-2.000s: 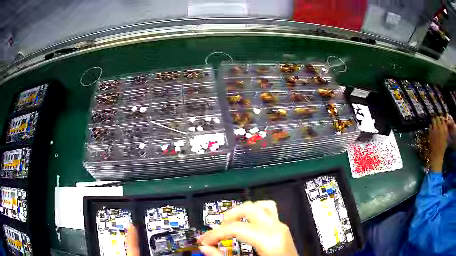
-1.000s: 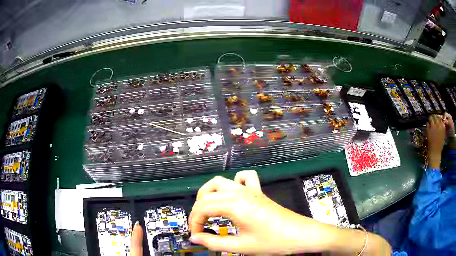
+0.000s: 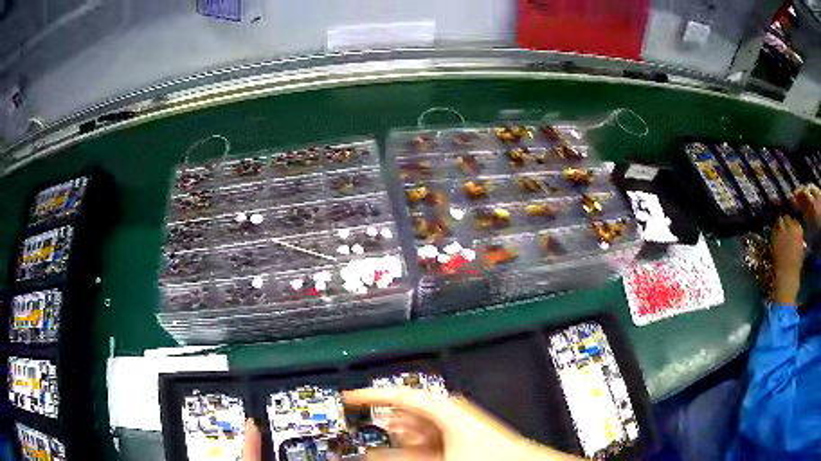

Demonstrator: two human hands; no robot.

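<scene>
A black carrier tray (image 3: pixel 491 374) lies at the near edge with silver-white phone units in its slots, one at its right end (image 3: pixel 594 387). Another phone unit (image 3: pixel 311 447), dark-edged, lies in front of the second slot's unit and is cut off by the lower edge. My right hand (image 3: pixel 432 428) is over the third slot, index finger extended left at this unit's upper right; its grip is unclear. Of my left hand (image 3: pixel 253 443), only a blurred fingertip shows, left of the unit; the rest is out of the picture.
Two clear blister tray stacks, left (image 3: pixel 279 326) and right (image 3: pixel 522 286), hold small dark and amber modules. A black tray (image 3: pixel 76 297) stands left. White paper (image 3: pixel 135 392), a red-dotted sheet (image 3: pixel 671 284) and a black box (image 3: pixel 689 207) lie nearby. A blue-clad person (image 3: pixel 779 387) works at right.
My right hand has moved down and right from over the tray, its index finger now extended. The camera view has shifted slightly. The neighbouring person's hands have moved.
</scene>
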